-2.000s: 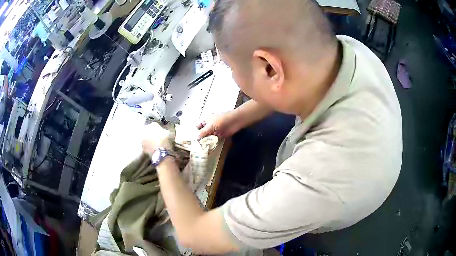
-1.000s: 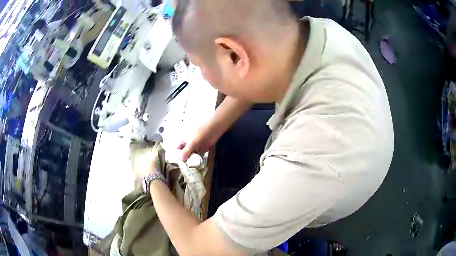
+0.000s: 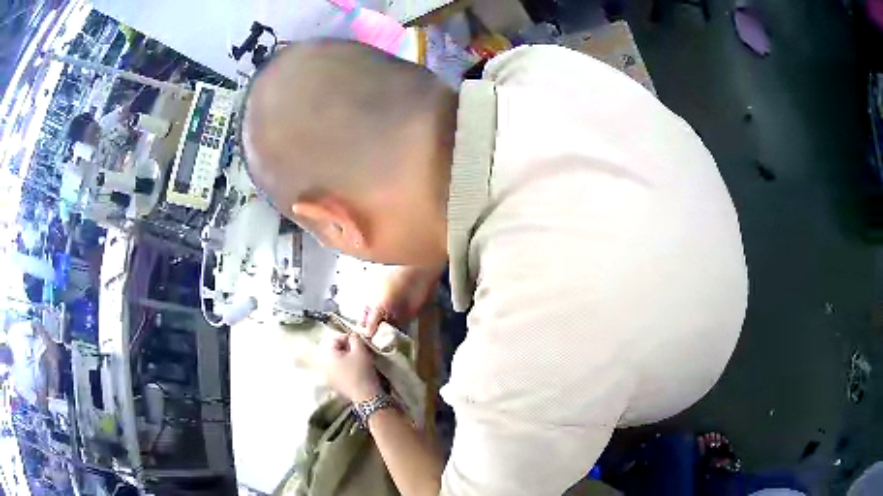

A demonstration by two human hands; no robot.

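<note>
My left and right hands are not in view. Another person, seen from above in a pale shirt (image 3: 600,242), leans over a white machine table (image 3: 259,417). That person's watch-wearing hand (image 3: 350,368) pinches a light fabric edge near the needle area of a sewing machine (image 3: 276,276). Their other hand (image 3: 382,318) touches pale cloth (image 3: 385,337) beside it. Olive-khaki cloth (image 3: 334,450) lies bunched on the table under the nearer forearm. The person's head hides part of the machine, and the exact needle contact cannot be told.
A cream control panel (image 3: 201,145) stands behind the machine. Pink material (image 3: 373,24) and a cardboard box (image 3: 615,48) are at the top. A sandaled foot (image 3: 716,450) shows at the lower right, and a pink item (image 3: 750,29) lies on the floor. More machines fill the left side.
The view has shifted. The person bends lower, and their head now covers the paper and dark tool seen before. Their two hands have come closer together at the fabric edge.
</note>
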